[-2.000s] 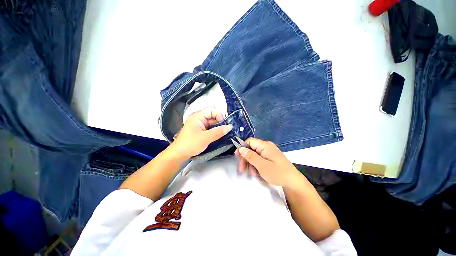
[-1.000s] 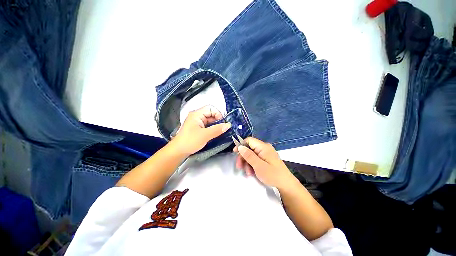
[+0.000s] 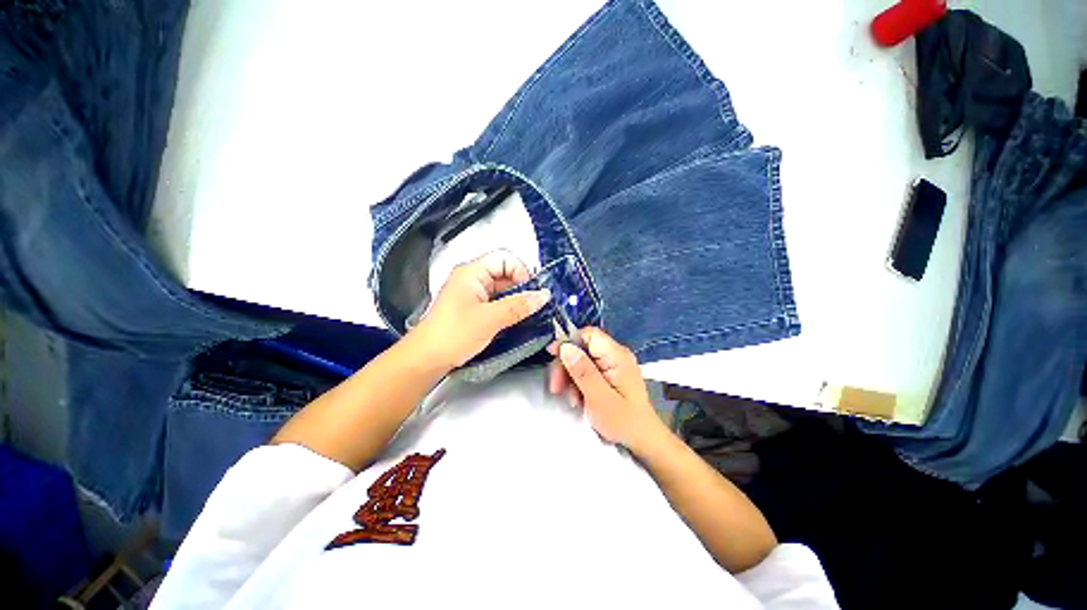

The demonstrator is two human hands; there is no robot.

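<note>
Blue jeans (image 3: 679, 256) lie on the white table, legs pointing up and right, with the open waistband (image 3: 417, 205) nearest me and white pocket cloth (image 3: 507, 232) inside. My left hand (image 3: 477, 312) pinches the denim at the fly, beside a small shiny button (image 3: 573, 300). My right hand (image 3: 606, 379) holds the thread snips (image 3: 564, 324), their metal blades pointing at the fly by my left fingertips. Whether the blades touch cloth or thread cannot be told.
Denim piles hang over the left (image 3: 84, 215) and right (image 3: 1025, 298) table edges. A black phone (image 3: 918, 230), a red cylinder (image 3: 907, 20) and a dark pouch (image 3: 971, 78) are at the right. A tan block (image 3: 868, 402) sits at the near edge of the white table (image 3: 286, 155).
My right hand and the snips have moved slightly left, closer to the fly and my left fingertips. My left hand keeps its pinch. The whole view has shifted slightly.
</note>
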